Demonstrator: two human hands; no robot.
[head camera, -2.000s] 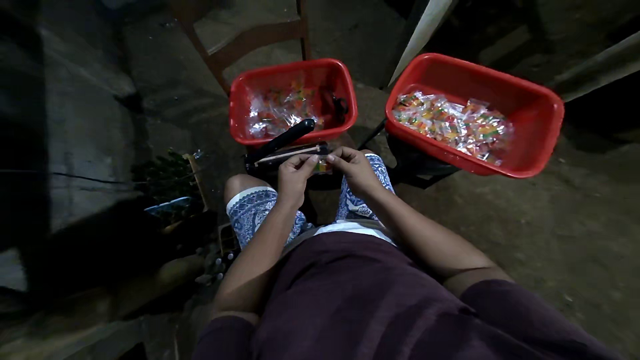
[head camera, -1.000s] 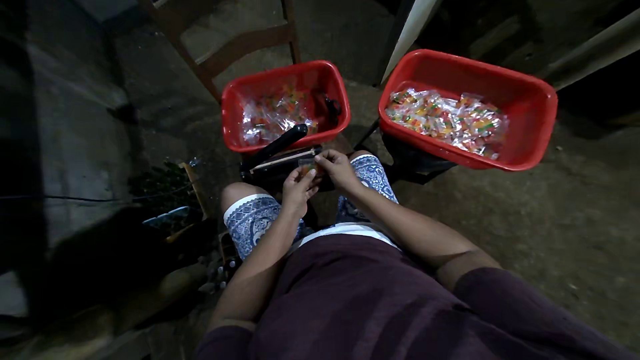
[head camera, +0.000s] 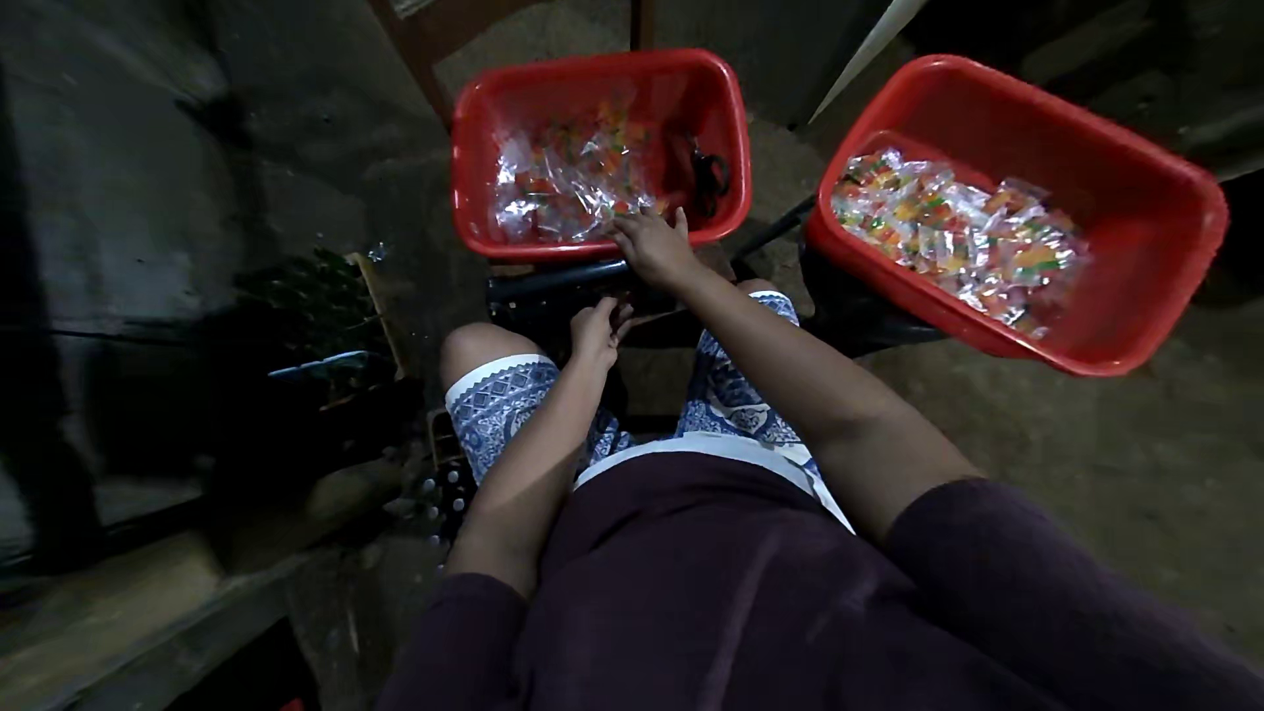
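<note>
My right hand (head camera: 652, 245) reaches over the near rim of the left red plastic basin (head camera: 600, 252), its fingers spread at the edge of the small clear packets of colourful pieces (head camera: 573, 183) inside. Whether it touches a packet cannot be told. My left hand (head camera: 598, 331) is just below the black device with a long bar (head camera: 553, 283), fingers partly curled; whether something small is in them is unclear. A dark object with a loop (head camera: 709, 183) lies at that basin's right side. More filled clear packets (head camera: 963, 237) lie in the right red plastic basin (head camera: 1086, 357).
A wooden chair (head camera: 420, 54) stands behind the left basin. The right basin rests on a dark support (head camera: 859, 306). My knees, in patterned blue and white shorts (head camera: 504, 405), are on either side below the black device. A leafy plant (head camera: 321, 296) is at the left.
My right hand has moved away from my left hand, up to the left basin's rim. The two hands were together at the black device before. The bar of the device now lies lower.
</note>
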